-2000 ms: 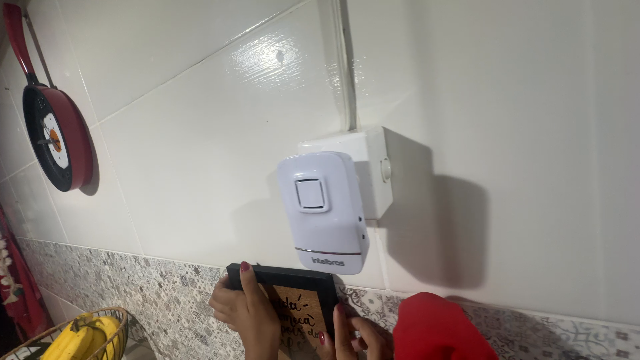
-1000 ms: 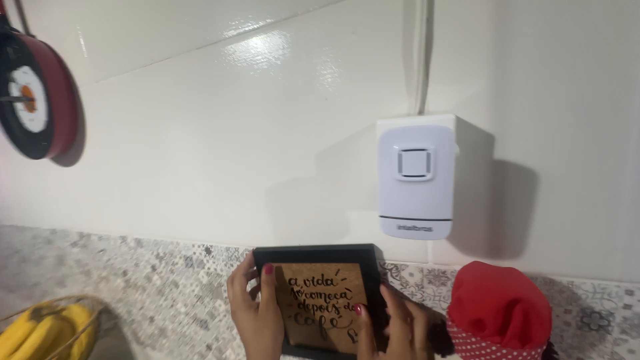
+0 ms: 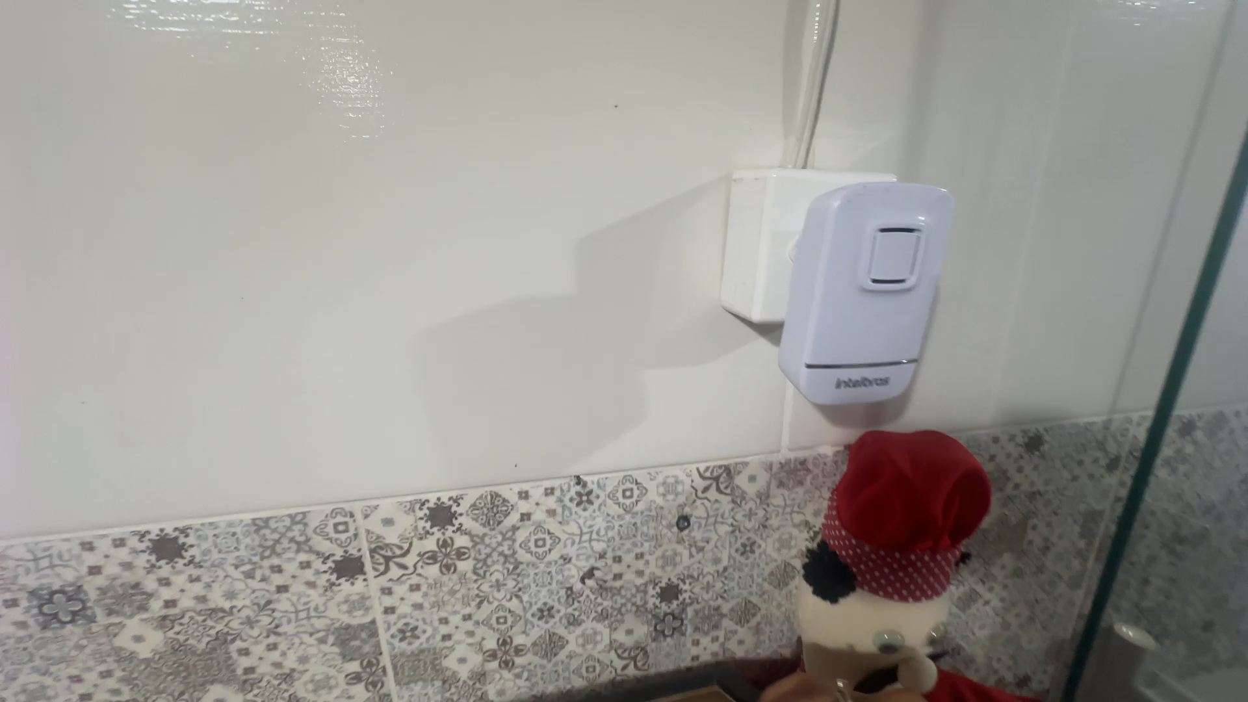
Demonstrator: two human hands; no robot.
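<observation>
Only a sliver of my right hand (image 3: 804, 688) shows at the bottom edge, beside the corner of a black-framed sign (image 3: 726, 680); whether it grips the frame cannot be told. My left hand is out of view. Just behind my right fingers stands a chef doll (image 3: 877, 624) with a puffy red hat and a dotted red band. Above the doll, a white plug-in doorbell chime (image 3: 863, 302) of the Intelbras make sits in a white wall box (image 3: 756, 244), and a cable (image 3: 812, 88) runs up from the box.
White glossy tile (image 3: 292, 292) covers the upper wall, with a band of patterned tile (image 3: 546, 575) below. A glass panel's greenish edge (image 3: 1170, 419) slants along the right side. A pale cylindrical object (image 3: 1133, 639) is at the lower right.
The view has shifted, so most of the framed sign and my left hand have left the picture. One second ago both hands were on the sign; the bananas and wall pan are also out of view.
</observation>
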